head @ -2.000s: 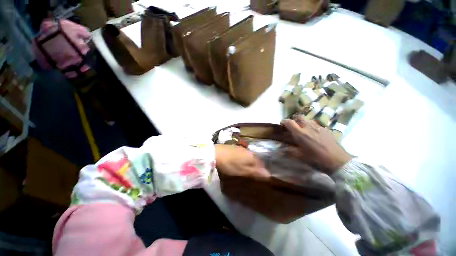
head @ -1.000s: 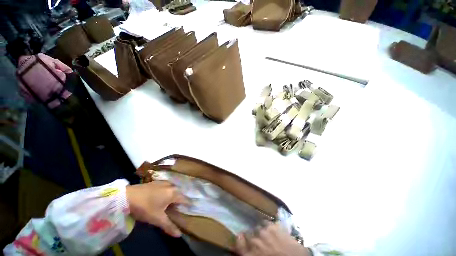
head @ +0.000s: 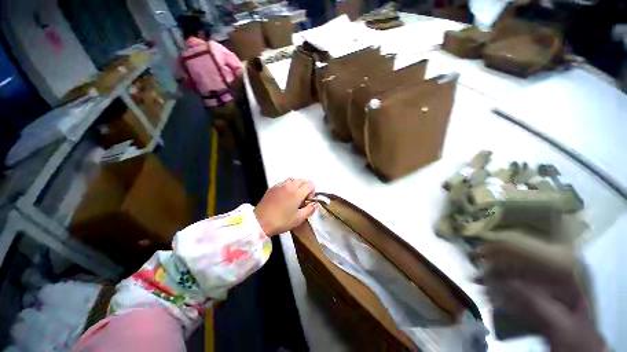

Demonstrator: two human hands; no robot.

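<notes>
A brown handbag (head: 337, 289) stands open at the near table edge, with whitish, see-through stuffing (head: 371, 265) inside its mouth. My left hand (head: 285, 205) grips the bag's far top corner, fingers over the rim. My right hand (head: 543, 292) is strongly blurred, right of the bag and at the near side of a heap of khaki strap bundles (head: 481, 199). A blurred khaki shape lies against its fingers; whether the hand holds it cannot be told.
Several upright brown bags (head: 412, 127) stand beyond on the white table (head: 295, 151). A thin dark rod (head: 557, 148) lies behind the straps. More brown bags (head: 522, 48) are at the back. A person in pink (head: 210, 69) stands in the left aisle, near shelving and an open carton (head: 130, 199).
My view has swung left. My left hand has moved from the stuffing to the bag's corner. My right hand has left the bag and reached to the straps.
</notes>
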